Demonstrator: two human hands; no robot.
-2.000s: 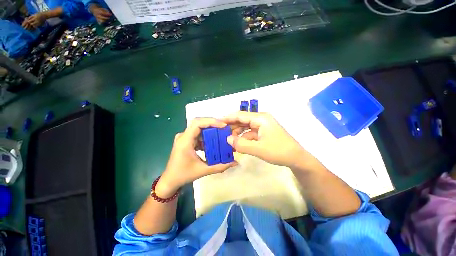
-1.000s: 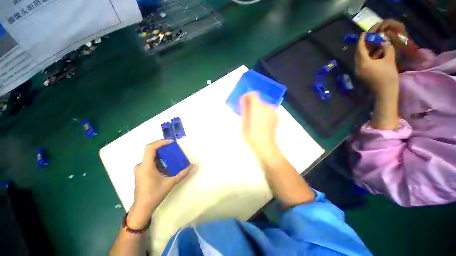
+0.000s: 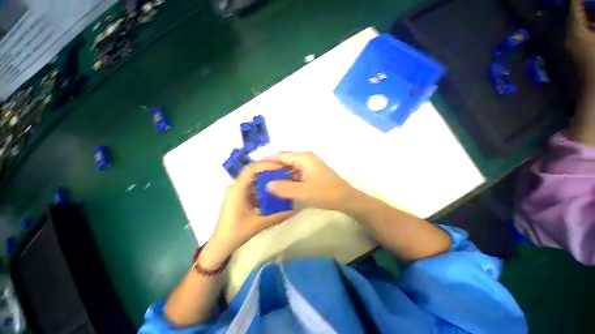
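My left hand (image 3: 236, 210) and my right hand (image 3: 314, 185) both hold a blue unit (image 3: 274, 193) low over the white board (image 3: 365, 176). My left fingers wrap its left side and my right thumb lies across its face. Three other blue units stand just beyond my hands: two upright side by side (image 3: 255, 132) and one tilted (image 3: 236, 162) close to my left fingers. The open blue bin (image 3: 389, 83) is at the board's far right, with small white parts in it. The underside of the held unit is hidden.
Two single blue units (image 3: 160, 119) lie on the green bench (image 3: 143, 176) to the left. A black tray (image 3: 52, 280) is at lower left. Another dark tray (image 3: 466, 78) with several blue units is at right, beside a neighbour's pink sleeve (image 3: 554, 196). Printed sheets and small metallic parts are at upper left.
My right hand has moved from the bin back to the unit at my left hand. A third blue unit now lies by the two standing ones. The view has shifted.
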